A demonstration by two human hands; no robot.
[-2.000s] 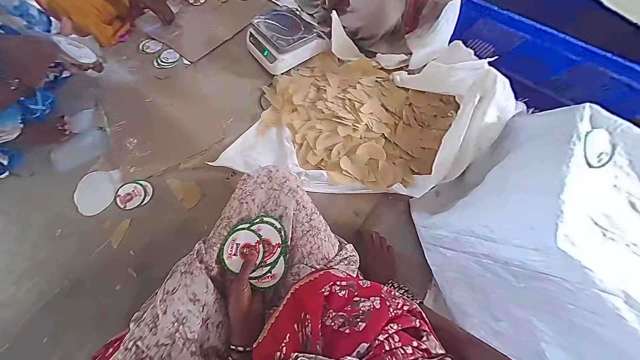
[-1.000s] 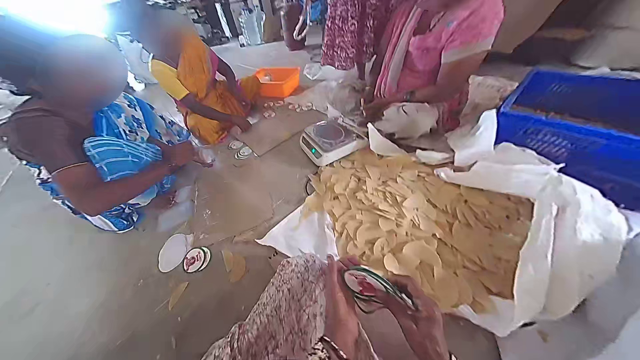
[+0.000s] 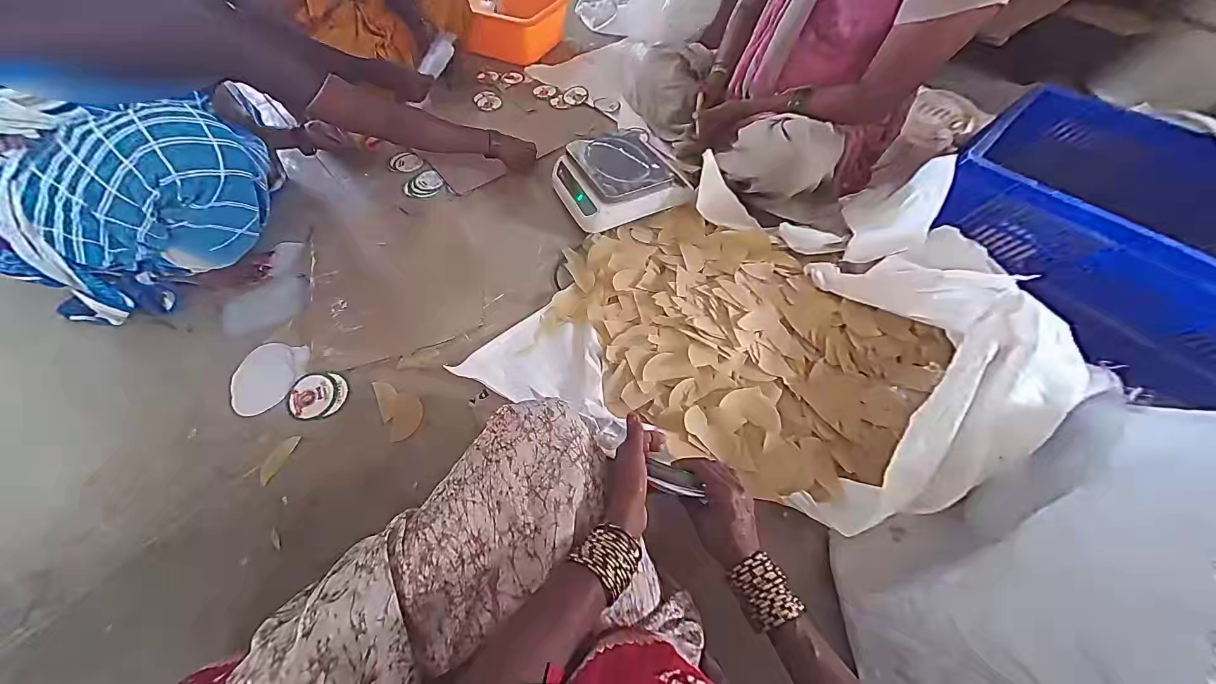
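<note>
Between my two hands is a small stack of round printed labels, seen nearly edge-on. My left hand grips its left side, and my right hand closes around its right side. Just beyond them a heap of thin, tan, disc-shaped pieces lies on an opened white woven sack. On the floor to the left are more round printed labels, beside a white disc and some broken tan pieces.
A digital scale stands behind the heap. A blue plastic crate is at the right, and an orange tub at the back. Co-workers sit at the left and at the back; one reaches toward a board near the scale.
Two seconds ago the labels lay fanned in one hand over the patterned cloth; now both hands hold them upright near the sack's edge. The co-worker at left has leaned forward, arm extended. The view has shifted.
</note>
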